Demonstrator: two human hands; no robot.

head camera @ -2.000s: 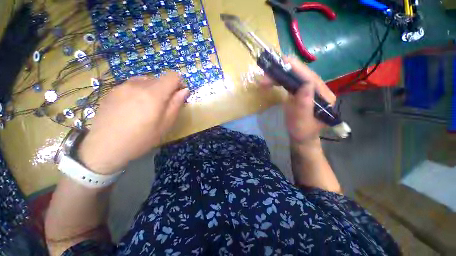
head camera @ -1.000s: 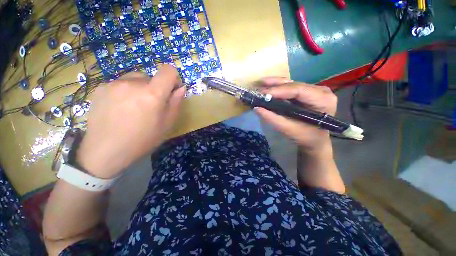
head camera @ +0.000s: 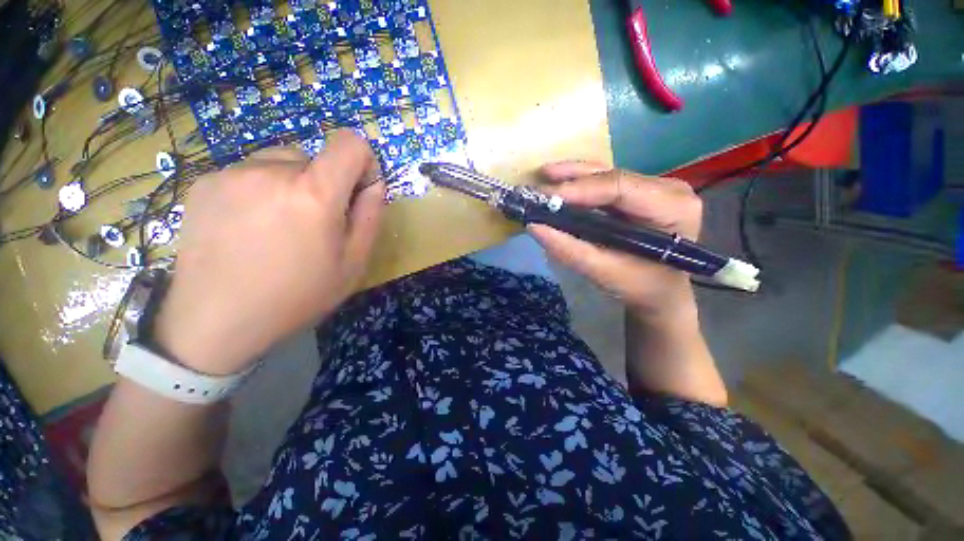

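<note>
A blue PCB panel (head camera: 317, 63) lies on the shiny tan board (head camera: 529, 74). My right hand (head camera: 624, 232) holds the soldering iron (head camera: 603, 227) like a pen, its metal tip pointing left at the panel's lower corner. My left hand (head camera: 280, 243) rests at the panel's lower edge, thumb and fingertip pressed together beside the iron's tip. What the left fingertips pinch is too small to make out. Several small round discs (head camera: 72, 197) on dark wire leads spread over the board left of the panel, with leads running onto it.
Red-handled pliers (head camera: 653, 66) lie on the green bench top (head camera: 719, 74) at right, cut off above. Black cables (head camera: 816, 106) run down past a red item (head camera: 782, 153). A blue bin (head camera: 898, 159) stands below at right. A dark lead bundle (head camera: 16, 63) is at the far left.
The right hand has turned the iron and brought its tip down and left to the panel's corner. The left hand's fingertips have drawn together. The view has shifted slightly.
</note>
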